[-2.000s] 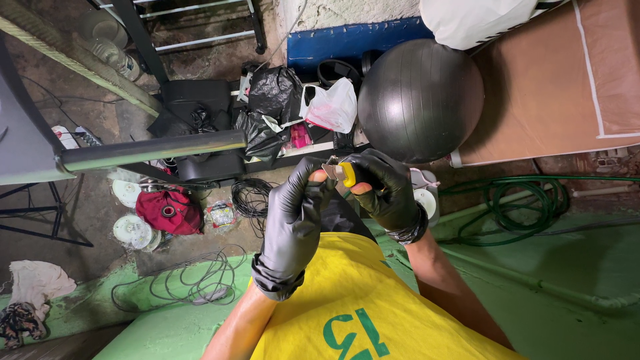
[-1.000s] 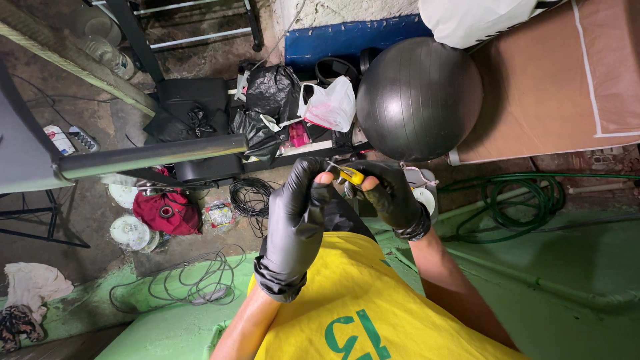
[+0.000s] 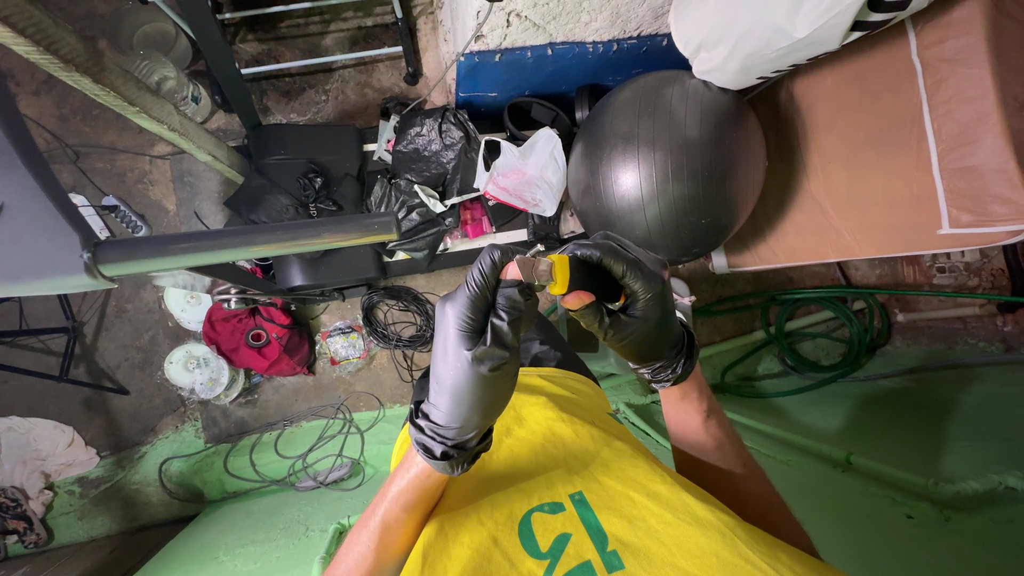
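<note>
Both my hands wear black gloves with bare skin showing at a fingertip, and they meet in front of my chest. My right hand (image 3: 628, 300) is closed around a small hand tool (image 3: 558, 274) with a yellow part and a metal end, which looks like a utility knife. My left hand (image 3: 488, 344) pinches a small flat metal piece (image 3: 528, 269) against the tool's metal end. Whether that piece is a separate blade or part of the tool, I cannot tell. The rest of the handle is hidden in my right hand.
Beyond my hands lie a black exercise ball (image 3: 668, 164), a white plastic bag (image 3: 528, 172) and black bags (image 3: 436, 148). A grey bar (image 3: 248, 244) juts in from the left. On the floor are a red bag (image 3: 260, 340), a coiled black cable (image 3: 398, 320) and a green hose (image 3: 832, 336).
The tool has turned between my hands, and its metal end now shows more plainly than one second ago. Both hands stay close together in nearly the same place.
</note>
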